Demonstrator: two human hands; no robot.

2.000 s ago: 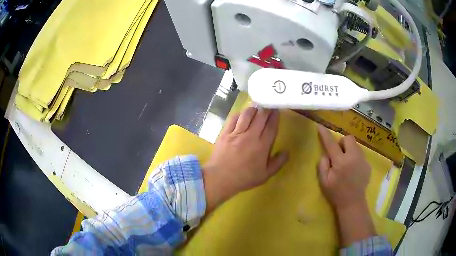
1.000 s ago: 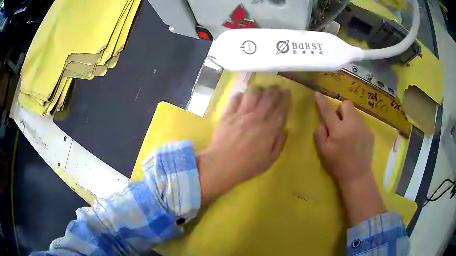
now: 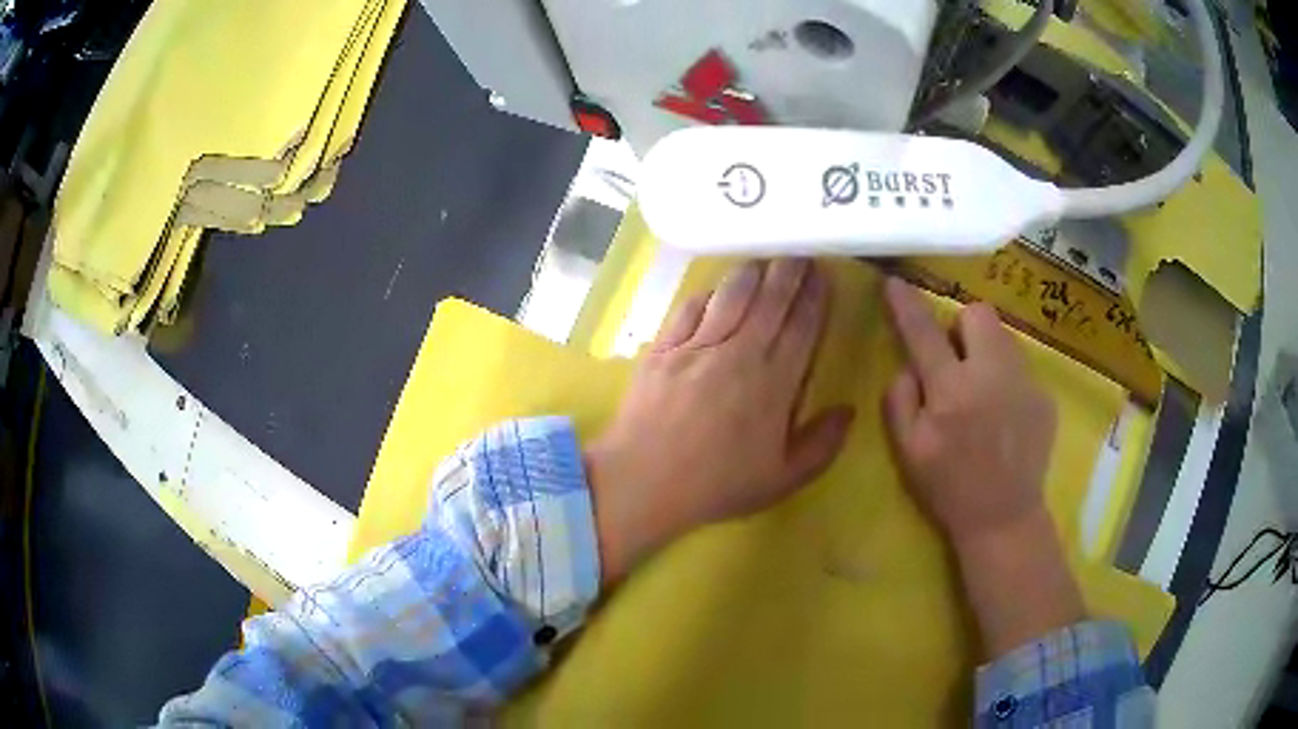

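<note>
A large yellow fabric panel (image 3: 797, 598) lies over the machine table in front of me, with its far edge at the clamp bar (image 3: 1053, 306), a yellow-brown strip with black handwriting. My left hand (image 3: 719, 392) lies flat on the panel, palm down, fingers pointing at the far edge just below the lamp, thumb spread. My right hand (image 3: 975, 406) rests on the panel to the right, index finger extended to the clamp bar's edge, other fingers curled. Neither hand visibly grips the cloth. A white strip of the clamp frame (image 3: 651, 299) shows left of my left fingertips.
A stack of yellow panels (image 3: 214, 128) lies at the table's left. The white LED lamp (image 3: 854, 192) hangs over the work, in front of the white machine head (image 3: 740, 64). A yellow piece with a cut-out (image 3: 1210, 264) is at the right. A black cord (image 3: 1260, 558) lies at the right edge.
The camera view has shifted. My left hand has slid slightly over the panel, its thumb now spread further out. More of the white strip shows beside its fingertips. My right index finger remains near the clamp bar.
</note>
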